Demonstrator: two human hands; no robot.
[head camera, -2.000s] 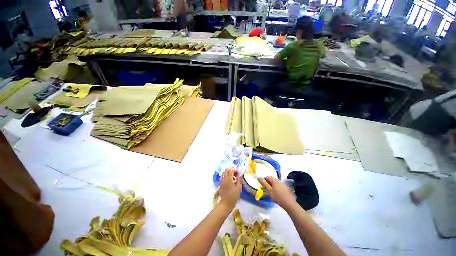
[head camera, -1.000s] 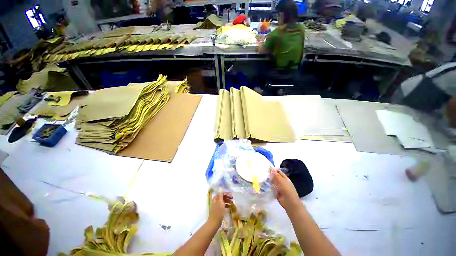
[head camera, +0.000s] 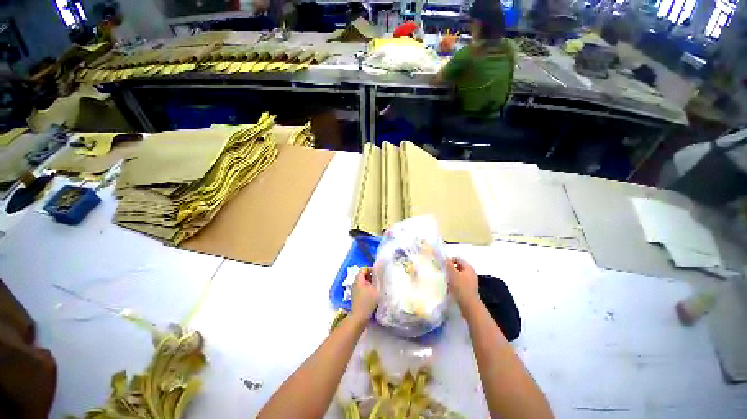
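Observation:
A clear plastic bag (head camera: 412, 278) covers the round white glue pot, which shows blurred through it. The blue tray (head camera: 344, 282) shows at the left of the bag. My left hand (head camera: 365, 293) grips the bag's left edge. My right hand (head camera: 463, 280) grips its right edge. A yellow patch shows faintly through the plastic; I cannot tell the brush's outline. Yellow strap strips lie in a bundle (head camera: 399, 397) below the pot and in another bundle (head camera: 160, 376) at the lower left.
A black pad (head camera: 500, 307) lies right of the pot. Rolled panels (head camera: 383, 188) stand behind it. Stacked cut panels (head camera: 196, 176), a blue parts box (head camera: 72, 204) and a brown bag body (head camera: 24, 360) are at the left. A person in green (head camera: 482, 78) is at the far bench.
The plastic bag, earlier bunched at the pot's left and then partly open around it, now lies over the pot. My hands have moved to its two sides.

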